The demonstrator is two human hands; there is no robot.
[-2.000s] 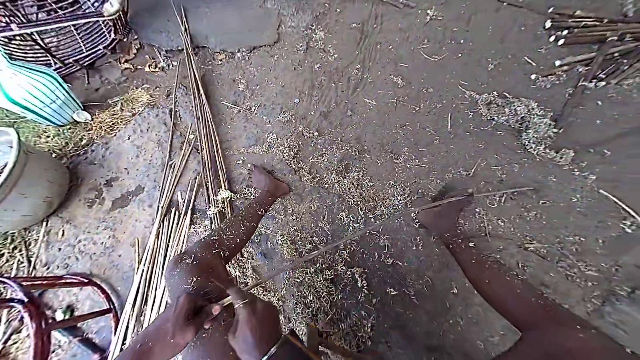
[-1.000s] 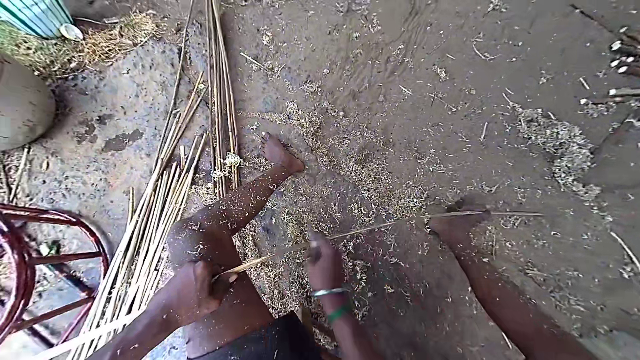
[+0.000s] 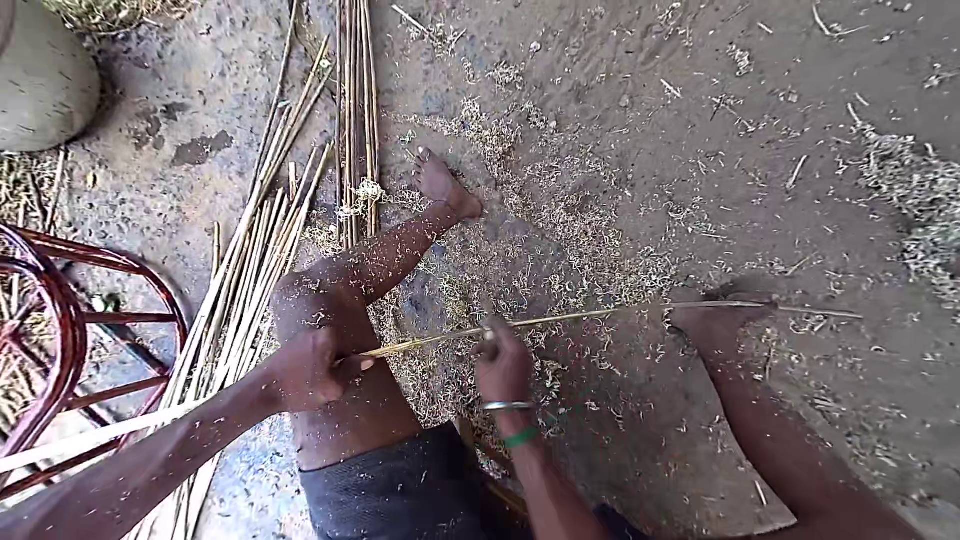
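Note:
A long thin cane strip (image 3: 570, 316) slants across the middle of the view, from over the bent knee to beside the foot at right. My left hand (image 3: 315, 371) is closed around its left part, above the thigh. My right hand (image 3: 504, 364), with a metal bangle and a green band at the wrist, has its curled fingers at the strip a little further right. Whether a blade is in those fingers cannot be seen. A broad pale strip (image 3: 112, 431) passes behind my left forearm; its link to the held strip is hidden.
Thin canes (image 3: 244, 300) lie in a bundle left of the knee, and more canes (image 3: 358, 112) lie beyond. A red-brown round frame (image 3: 67, 337) stands at left, below a pale pot (image 3: 45, 79). Curly shavings (image 3: 577, 247) cover the ground between the feet.
Two seconds ago my hands were close together near the knee; my right hand is now further right along the strip. The view has shifted, and the pot now shows only partly.

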